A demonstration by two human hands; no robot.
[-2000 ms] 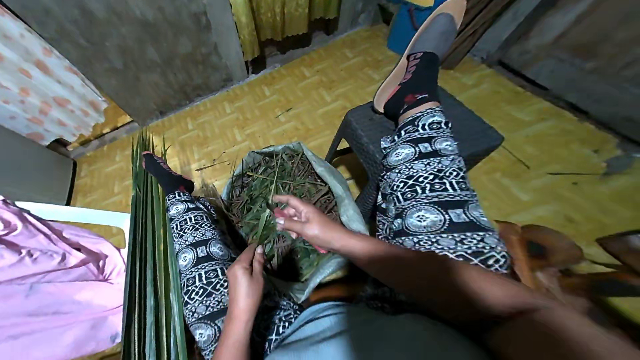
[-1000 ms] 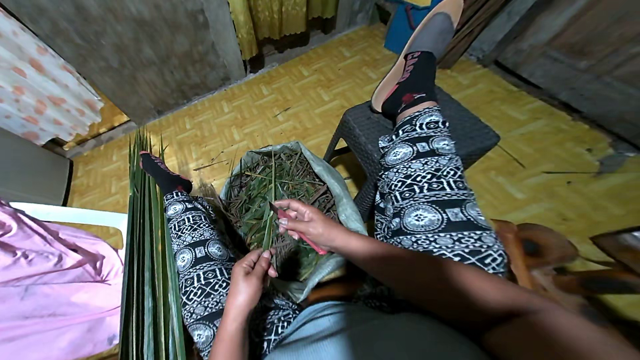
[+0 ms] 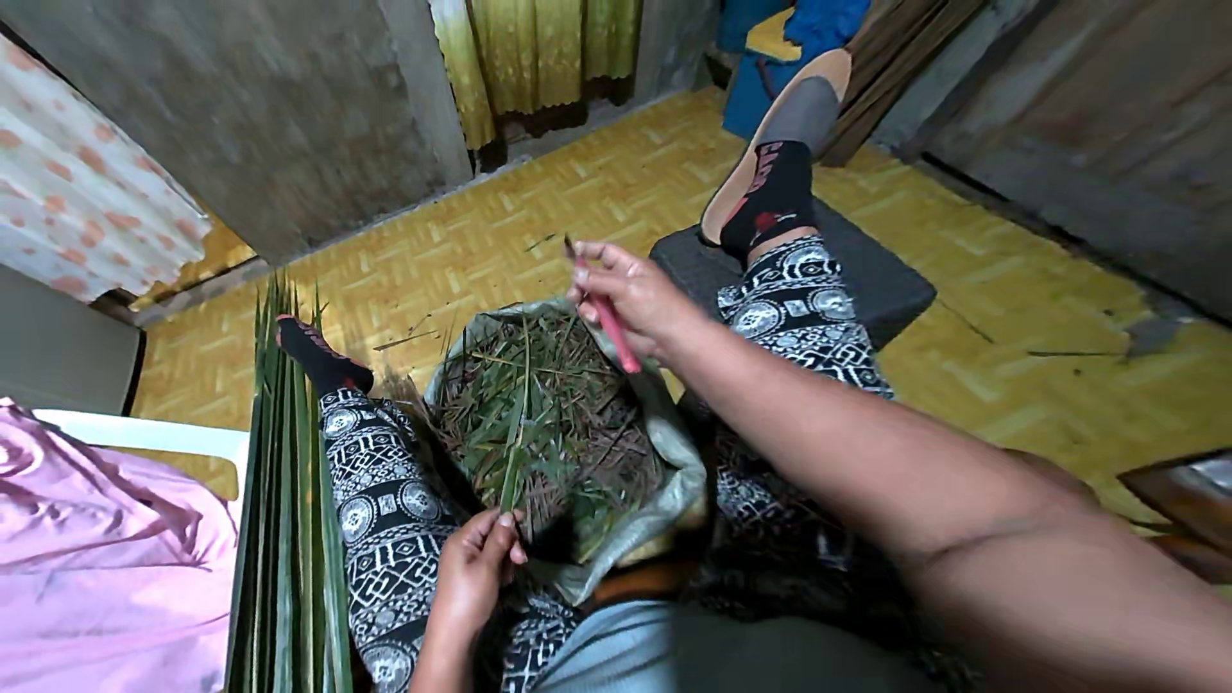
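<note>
My left hand (image 3: 489,547) pinches the lower end of a narrow green palm leaflet (image 3: 521,433), which points away from me over an open woven sack (image 3: 677,452). The sack stands between my legs, filled with green and brown leaf strips (image 3: 577,414). Above the sack's right rim my right hand (image 3: 621,294) is closed around a knife with a pink handle (image 3: 614,332); its short dark tip sticks out past my fingers, apart from the leaflet. Long green palm leaves (image 3: 294,500) lie along the outer side of my left leg.
My right foot rests on a dark woven stool (image 3: 866,269). A white plastic chair (image 3: 144,429) with pink cloth (image 3: 115,549) is at the left. Leaf scraps lie on the yellow patterned floor (image 3: 1011,289). Blue containers (image 3: 746,96) stand by the far wall, and wooden furniture (image 3: 1184,491) is at the right.
My right hand with the knife has moved away from my left hand and the leaflet, up toward the sack's far right rim. My left hand still holds a leaflet near the sack's near edge.
</note>
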